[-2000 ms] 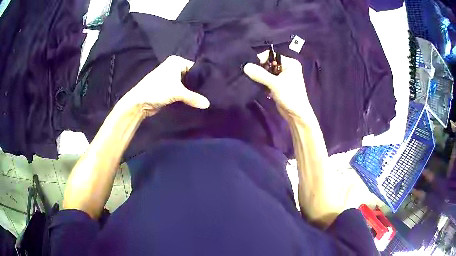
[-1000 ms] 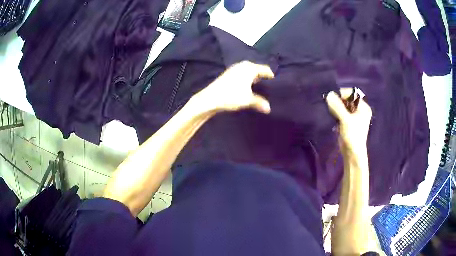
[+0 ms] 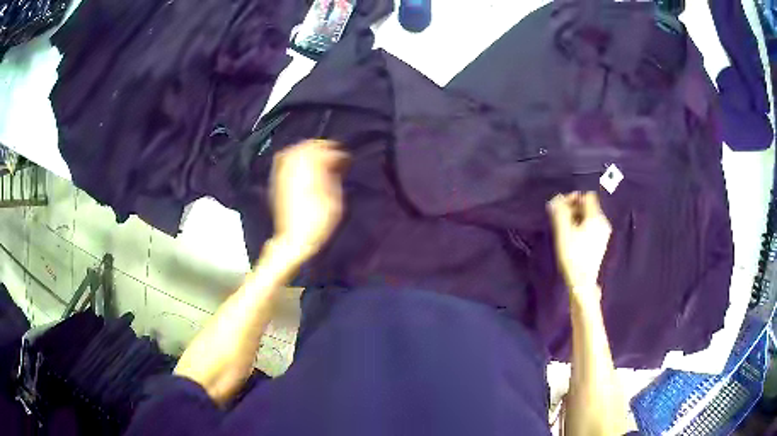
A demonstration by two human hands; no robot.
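Note:
A dark purple garment lies spread in front of me, with a rounded folded flap at its middle. A small white diamond sticker with a dark dot lies on it at the right. My left hand is motion-blurred over the garment's left part, fingers curled; whether it pinches cloth cannot be told. My right hand is closed just below the sticker, over the cloth. A small dark part of the thread snips shows between its fingers; the rest is hidden.
A second dark garment lies at the left. A phone and a small blue item lie at the top. Dark cloth is at the upper right, a blue mesh basket lower right. Dark garments are piled lower left.
The view has shifted. Since one second ago my left hand has moved left, off the middle of the garment, and the flap there lies uncovered. My right hand has moved slightly down, uncovering the sticker.

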